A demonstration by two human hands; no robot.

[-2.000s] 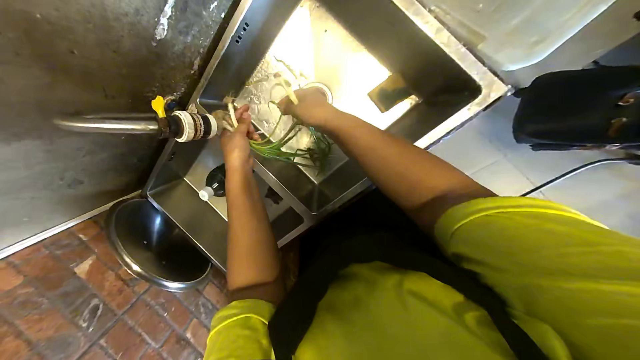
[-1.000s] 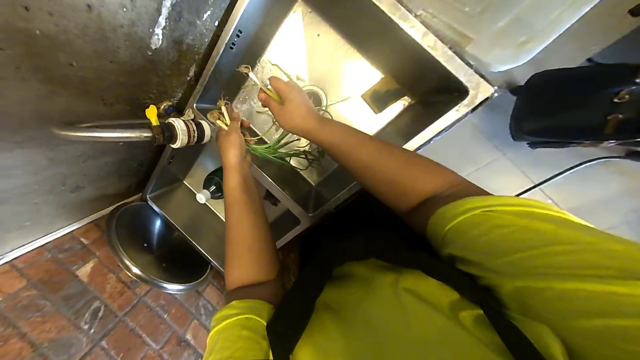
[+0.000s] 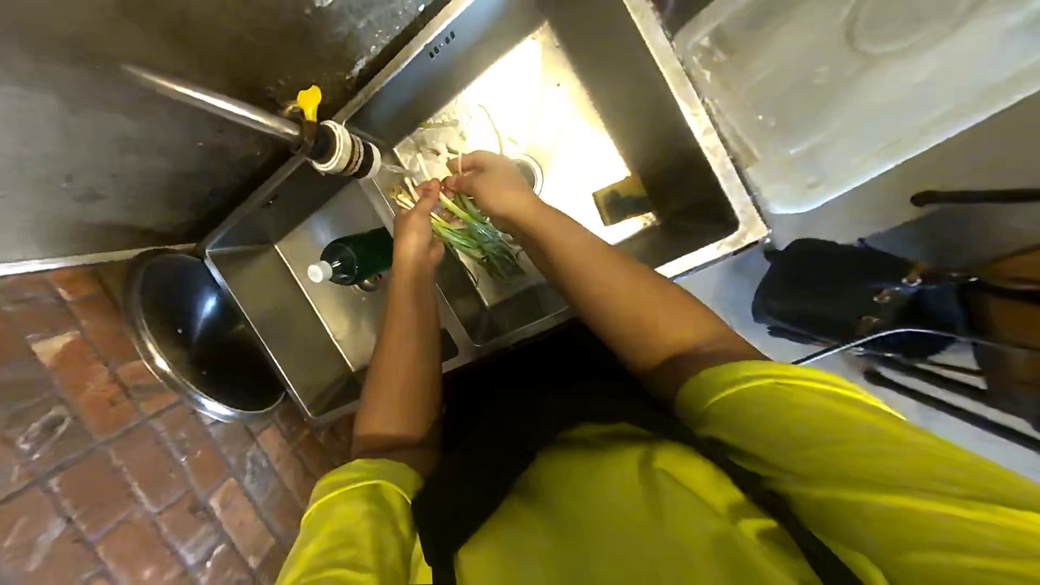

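Over the larger basin of the stainless steel sink (image 3: 686,106), my left hand (image 3: 418,231) grips a bunch of green onions (image 3: 475,231) near the pale root ends. My right hand (image 3: 497,188) is close beside it, its fingers closed on the white stalks. The green leaves hang down into the basin, below my hands. Water runs from the faucet (image 3: 357,154) toward the root ends. Part of the round drain (image 3: 530,172) shows behind my right hand.
A green bottle (image 3: 349,258) with a white cap lies in the smaller basin. A round black bin (image 3: 203,333) stands at the left on the brick floor. Right of the sink are a translucent plastic tub (image 3: 821,106) and a black bag (image 3: 845,296). A brown block (image 3: 621,201) rests in the larger basin.
My right hand has moved back beside my left hand; a second ago it held a stalk apart, farther up. The view has shifted somewhat.
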